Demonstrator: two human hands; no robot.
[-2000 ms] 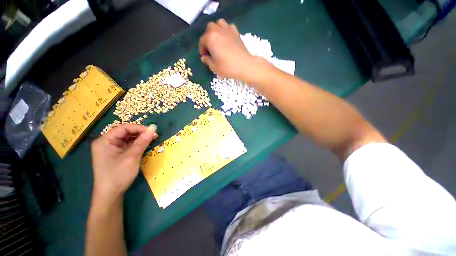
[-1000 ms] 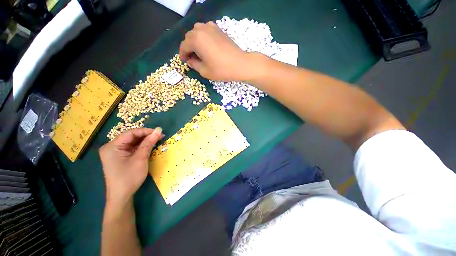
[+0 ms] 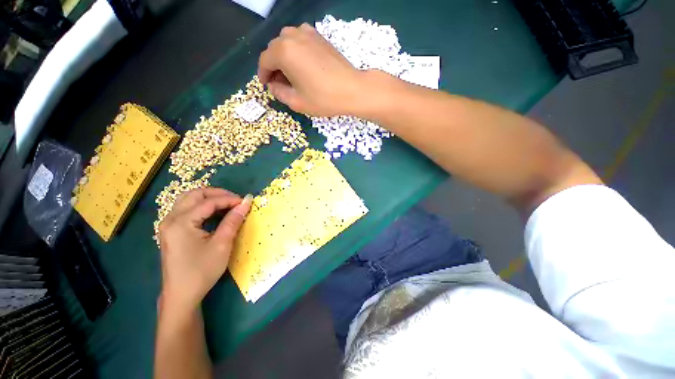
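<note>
A yellow circuit board panel [image 3: 296,222] lies tilted on the green bench in front of me, small parts along its upper edge. My left hand [image 3: 211,233] is at the panel's upper left corner, thumb and forefinger pinched together; whether a part is between them is too small to tell. A pile of tan components [image 3: 222,137] lies beyond the panel. My right hand [image 3: 305,70] is over the pile's upper right end, fingers curled down; its fingertips are partly hidden. A pile of white components [image 3: 363,48] lies partly behind my right hand and wrist.
A stack of yellow panels [image 3: 122,174] stands at left, beside a clear plastic bag [image 3: 52,189] and a flat black object [image 3: 85,270]. A slotted rack [image 3: 33,326] is at lower left. A black slotted tray [image 3: 577,33] is at upper right. Paper labels [image 3: 250,111] lie by the piles.
My left hand has moved slightly right, onto the panel's upper left corner. My right hand has moved from the white pile's side to the tan pile and stays there.
</note>
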